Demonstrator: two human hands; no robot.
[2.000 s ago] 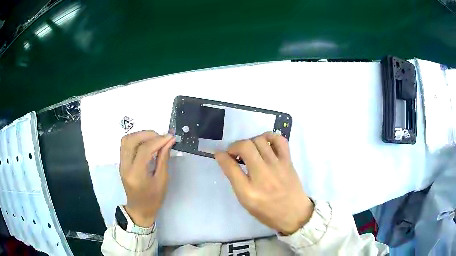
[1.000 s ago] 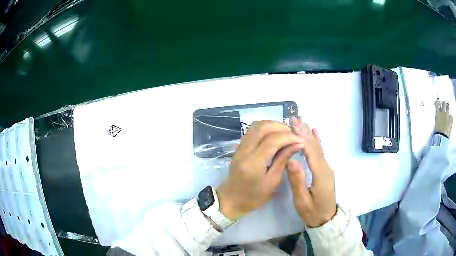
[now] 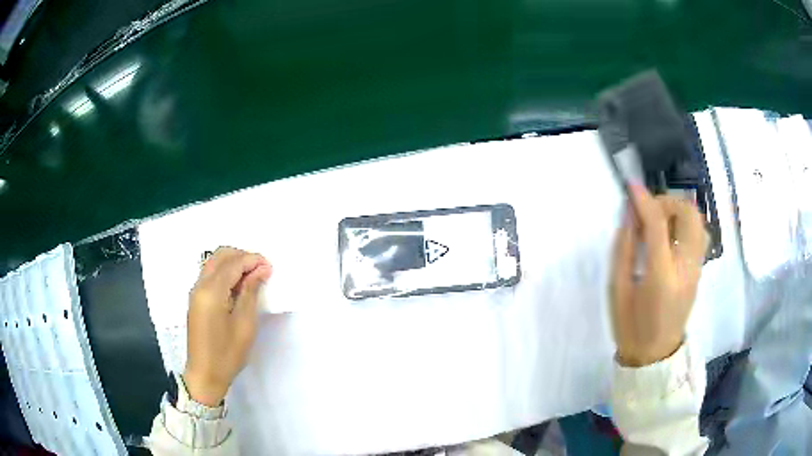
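Note:
A black phone frame in a clear, shiny bag with a small triangle mark (image 3: 383, 255) lies flat on the white foam sheet (image 3: 427, 356) in the middle. My left hand (image 3: 221, 307) is left of it, over the whitish empty bags, with thumb and fingertips together; whether it pinches a bag cannot be told. My right hand (image 3: 657, 267) holds a blurred black phone frame (image 3: 648, 120), raised and tilted at the right. Behind my right hand, the stack of unbagged frames (image 3: 712, 223) is mostly hidden.
A glossy green belt (image 3: 356, 89) runs along the far side. A white panel with rows of dark dots (image 3: 49, 338) is at the far left, beside a dark green strip (image 3: 120, 329). A person's light blue sleeve (image 3: 766, 401) shows at the lower right.
Both hands have parted from the middle frame, now uncovered in its bag. My left hand has moved left to the empty bags. My right hand has moved right and taken hold of another frame.

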